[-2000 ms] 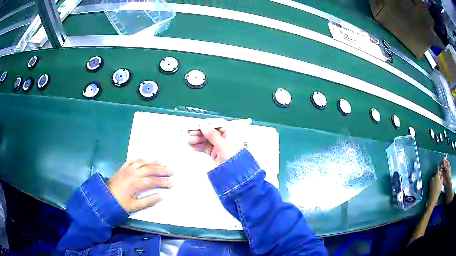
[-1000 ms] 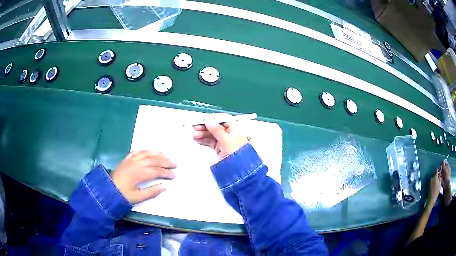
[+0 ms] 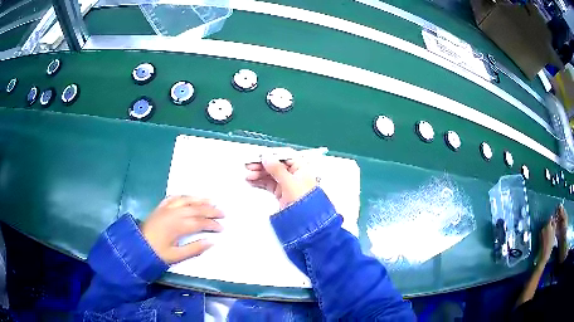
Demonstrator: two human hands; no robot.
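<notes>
A white work sheet (image 3: 245, 242) lies on the green bench in front of me. My right hand (image 3: 277, 177) is over its upper middle, with the fingertips pinched on a slim pen-like tool, likely tweezers (image 3: 309, 153), whose pale end sticks out to the right. The tool's tip is too faint to make out against the white. My left hand (image 3: 181, 227) rests on the left part of the sheet, fingers slightly apart, with nothing visible in it.
Black-rimmed round units (image 3: 279, 99) stand on the green conveyor (image 3: 327, 104) beyond the sheet. Wrinkled clear film (image 3: 420, 220) lies right of the sheet, then a clear plastic box (image 3: 511, 220) with dark items. Another person's hands (image 3: 554, 233) are at the far right. A clear tray (image 3: 185, 19) sits at the back.
The round units on the conveyor have shifted right in view. The pen-like tool's pale end shows more clearly than two seconds ago. Both hands keep nearly the same places on the sheet.
</notes>
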